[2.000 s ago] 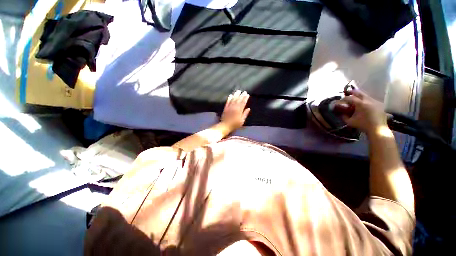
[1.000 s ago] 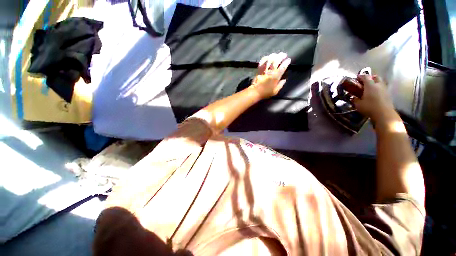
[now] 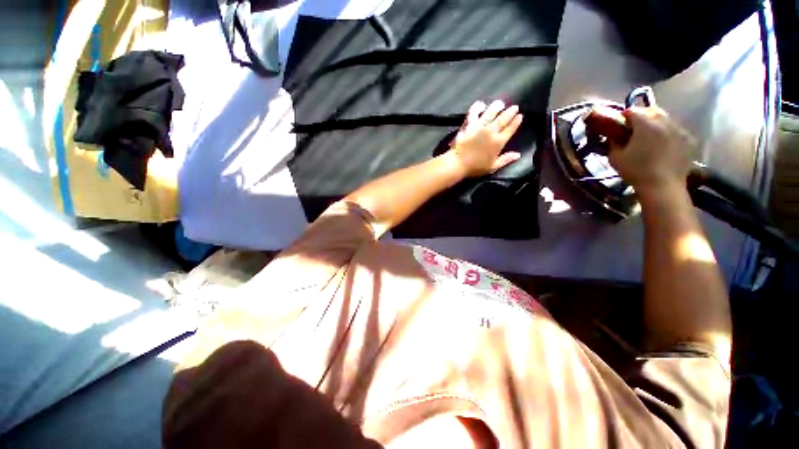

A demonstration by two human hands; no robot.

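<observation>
A black garment panel (image 3: 377,167) lies flat in front of me, with dark ridges running across it. My left hand (image 3: 487,138) rests on the right part of the panel, fingers apart, palm down, holding nothing. My right hand (image 3: 653,147) grips the red-brown handle of the steam iron (image 3: 599,188). The iron stands on the white cloth just right of the panel's right edge, its silver frame visible. The handle is partly hidden by my fingers.
The white-covered table (image 3: 232,210) carries a black cloth pile (image 3: 670,31) at the far right and grey strips (image 3: 254,39) at the far left. A crumpled black bundle (image 3: 131,110) lies on the cardboard carton (image 3: 88,188) at left. A black hose (image 3: 740,206) runs off right.
My left hand has moved up and right from the panel's near edge. The iron has shifted and turned slightly in my right hand, staying beside the panel.
</observation>
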